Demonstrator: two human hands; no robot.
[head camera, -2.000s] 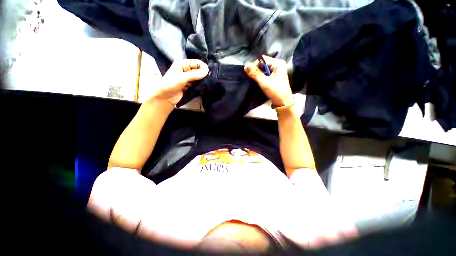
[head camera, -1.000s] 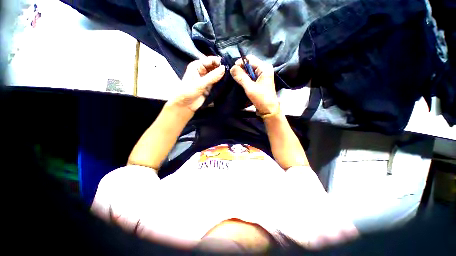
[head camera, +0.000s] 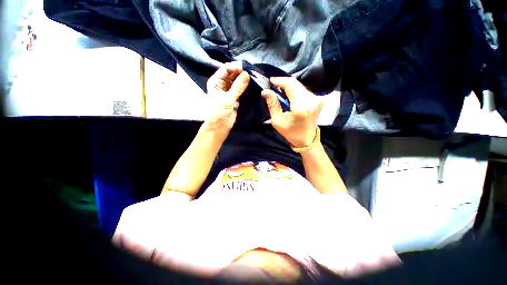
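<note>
A denim garment (head camera: 244, 33), dark navy outside and grey-blue inside, lies over the table and hangs over its front edge. My left hand (head camera: 227, 92) pinches a dark edge of it between thumb and fingers. My right hand (head camera: 294, 108), just right of it, holds thread snips (head camera: 283, 101) with a blue grip. The blades point up and left at the pinched edge. Glare hides whether they touch the cloth. Any loose thread is too small to see.
The white table (head camera: 83, 83) runs across the front. More dark denim (head camera: 406, 72) lies at the right. Pale scraps (head camera: 28, 39) lie at the far left. A blue bin (head camera: 114, 183) stands below left, and a white box or surface (head camera: 422, 183) below right.
My hands first came closer together. My right hand has since turned, swinging the snips' blades to the left toward the pinched edge. The blue bin shows more clearly than at first.
</note>
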